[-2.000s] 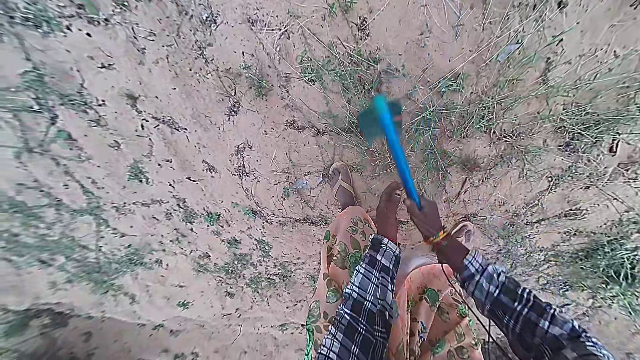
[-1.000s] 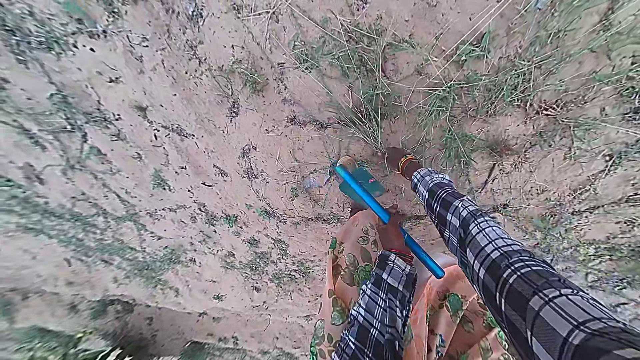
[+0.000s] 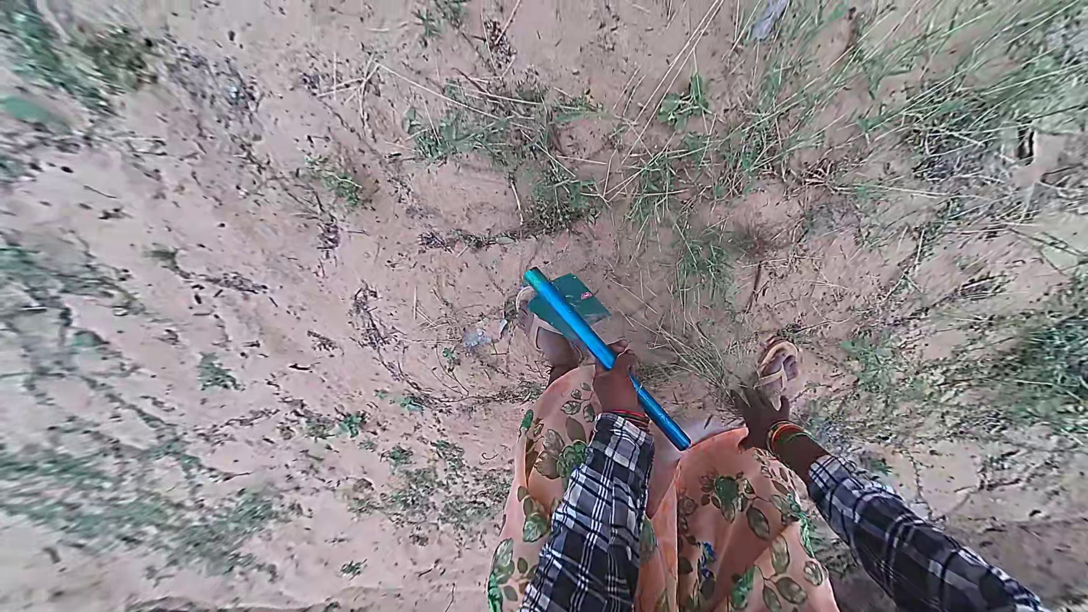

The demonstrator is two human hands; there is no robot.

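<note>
A short-handled hoe with a blue handle (image 3: 568,313) and a flat green blade (image 3: 586,297) lies slantwise over my lap, its blade end beside one sandalled foot (image 3: 552,342). My left hand (image 3: 616,384) is closed around the handle below the blade. To the right, my right hand (image 3: 759,414) is low beside the other sandalled foot (image 3: 777,367), its fingers at a tuft of dry grass (image 3: 701,361). Whether the fingers grip the stems cannot be made out.
Sandy ground (image 3: 280,212) with scattered small weeds surrounds me. Taller green grass (image 3: 960,110) grows at the upper right, and a clump of weeds (image 3: 557,200) stands ahead of the blade. A small pale scrap (image 3: 478,337) lies left of the foot.
The hoe has passed from my right hand to my left. From the grass ahead, my right hand has come back toward my knees since one second ago.
</note>
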